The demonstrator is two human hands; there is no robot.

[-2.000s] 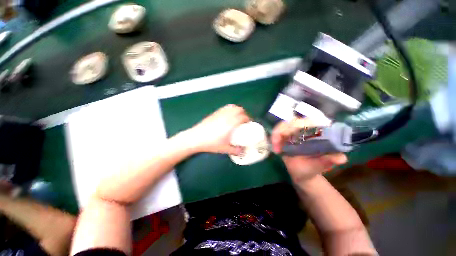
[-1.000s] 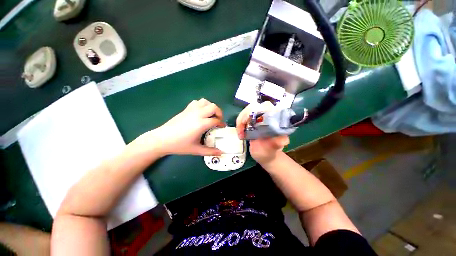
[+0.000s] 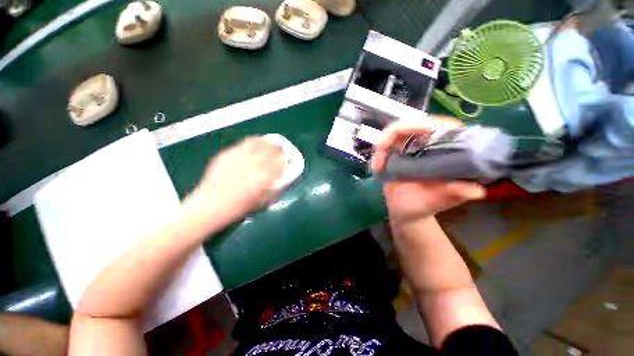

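My left hand is blurred and lies over a white plug housing on the green bench, gripping its left side. Only the housing's right and upper edge shows. My right hand holds the grey electric screwdriver nearly level, to the right of the housing and apart from it. The driver's front end is near the near end of the silver-white screw feeder; its bit cannot be made out.
Several housings, one, stand beyond the pale strip. Two tiny rings lie near the white paper sheet under my left forearm. A green fan and blue cloth are at right. Another person's arm shows at lower left.
My left hand and the housing have moved up and left, away from the bench's near edge. My right hand has moved right with the screwdriver, away from the housing. The view has shifted.
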